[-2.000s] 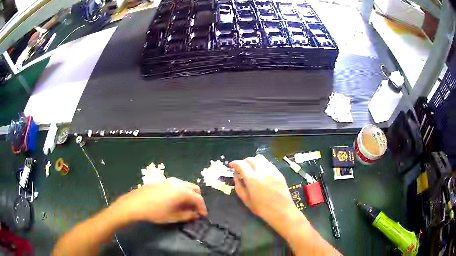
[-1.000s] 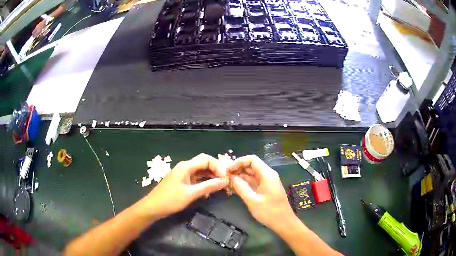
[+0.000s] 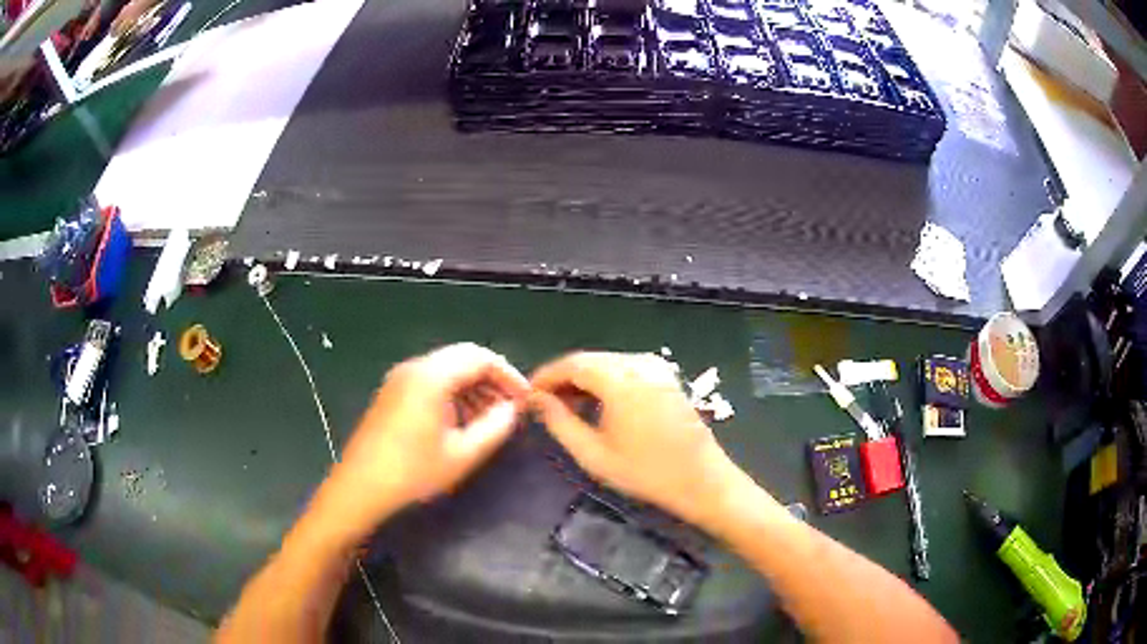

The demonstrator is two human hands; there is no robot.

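My left hand point(image 3: 440, 409) and my right hand point(image 3: 629, 421) are raised over the mat, bare, with fingertips meeting. Whatever is between the fingertips is too small or hidden to tell. A black handset housing point(image 3: 629, 554) lies flat on the dark surface below my right hand, with nothing holding it. Small white pieces point(image 3: 708, 393) show just right of my right hand; the rest of that pile is hidden behind the hand.
Black blister trays point(image 3: 704, 76) are stacked at the back. On the right are a black card point(image 3: 835, 473), red block point(image 3: 883, 466), dark stick point(image 3: 916, 510), round tub point(image 3: 1005, 359), white bottle point(image 3: 1041, 262) and green screwdriver point(image 3: 1041, 581). A copper spool point(image 3: 199, 349) is left.
The view has shifted, so the bench things sit further right. My left hand left the housing and came up to meet my right hand. The left white pile no longer shows.
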